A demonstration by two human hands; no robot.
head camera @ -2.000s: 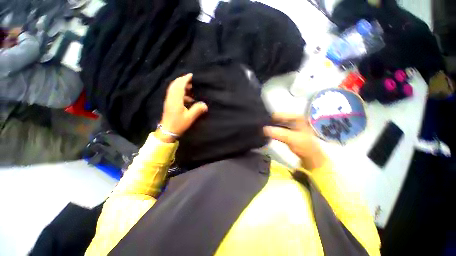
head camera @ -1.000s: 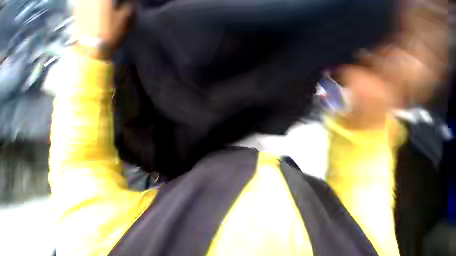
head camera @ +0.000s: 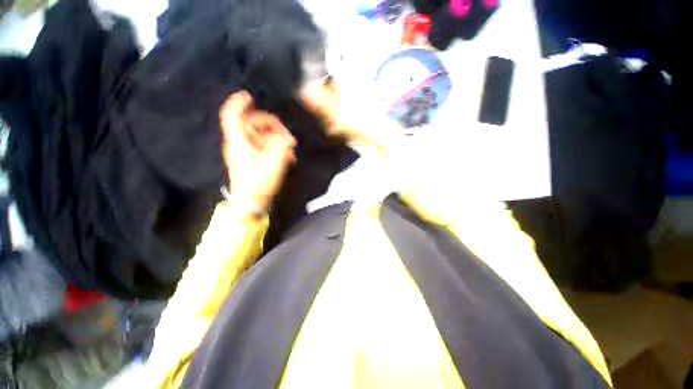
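The black garment (head camera: pixel 190 91) lies heaped from the left to the middle in front of me. My left hand (head camera: pixel 258 144) is over it with fingers curled; whether they pinch cloth cannot be told. My right hand (head camera: pixel 334 114) is blurred at the garment's right edge, its fingertips near a pale patch (head camera: pixel 312 64) on the cloth. Whether it holds cloth or a tool cannot be made out. No needle, thread or snips can be seen.
Right of my right hand, the white tabletop (head camera: pixel 471 167) bears a round bluish dish (head camera: pixel 414 87) with dark pieces, a red packet (head camera: pixel 416 29) and a black phone (head camera: pixel 496 90). Pink-topped cones (head camera: pixel 461 6) are cut off above. Dark cloth (head camera: pixel 600 167) hangs at the right.
A second ago both hands were raised far apart with the garment spread between them. Now the garment is down, and my hands are lower and close together. The view has also shifted.
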